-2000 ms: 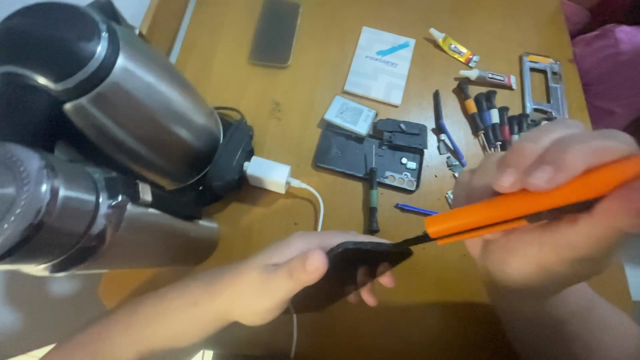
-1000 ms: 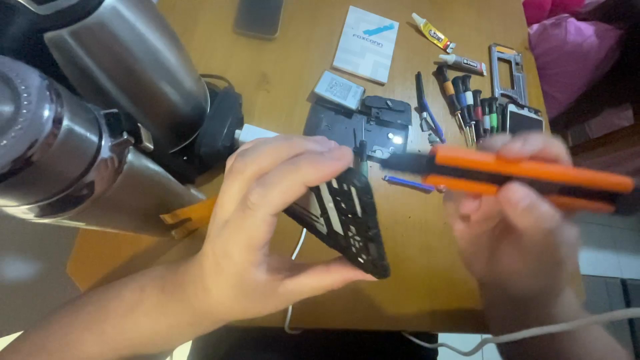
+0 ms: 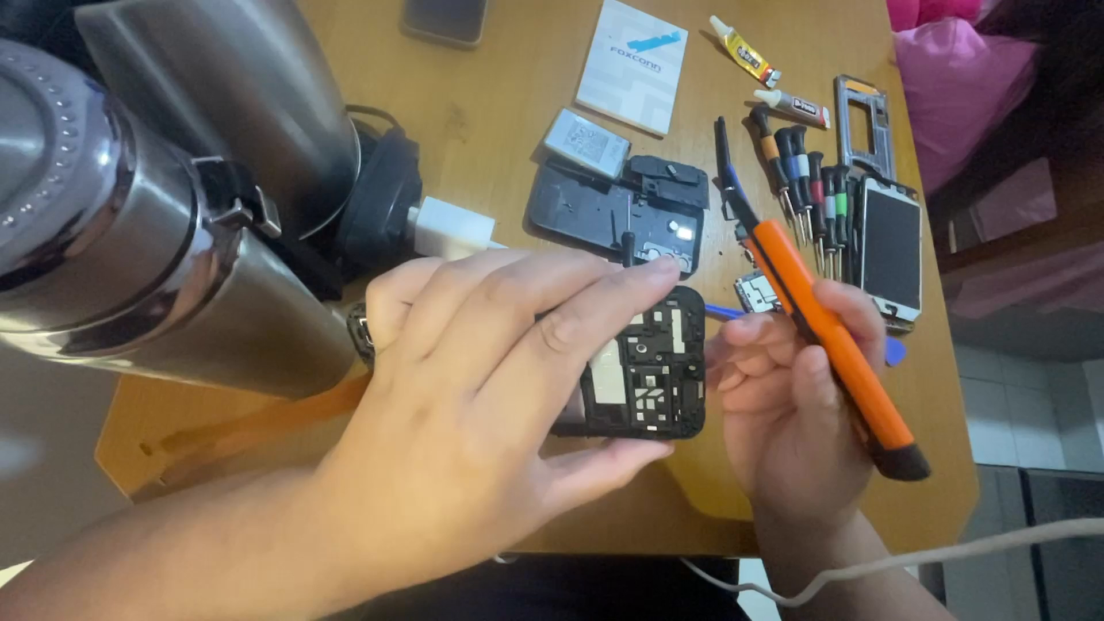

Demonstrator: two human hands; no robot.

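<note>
My left hand (image 3: pixel 483 388) grips a black phone frame (image 3: pixel 655 371) from above, thumb along its near edge. The frame's inner side, with small cut-outs and pale patches, faces up; the palm and fingers hide its left part. To its right, my right hand (image 3: pixel 798 405) holds an orange soldering iron or cutter-like tool (image 3: pixel 828 336), its narrow dark end pointing up and left; the exact kind cannot be told. Beyond the hands lie a black phone back cover (image 3: pixel 578 207), a phone battery (image 3: pixel 586 142) and a small screwdriver (image 3: pixel 629 246).
Two steel vessels (image 3: pixel 164 267) stand at left, beside a white charger plug (image 3: pixel 453 226). Several screwdrivers (image 3: pixel 815 177), glue tubes (image 3: pixel 746 53), a metal frame (image 3: pixel 867 129) and a white-edged phone screen (image 3: pixel 891 246) lie at right. A booklet (image 3: pixel 634 69) and another phone (image 3: pixel 444 17) lie farther back.
My left hand has turned over the phone frame, so its inner side now faces up. The orange tool has moved away from the frame and swung from nearly level to steep.
</note>
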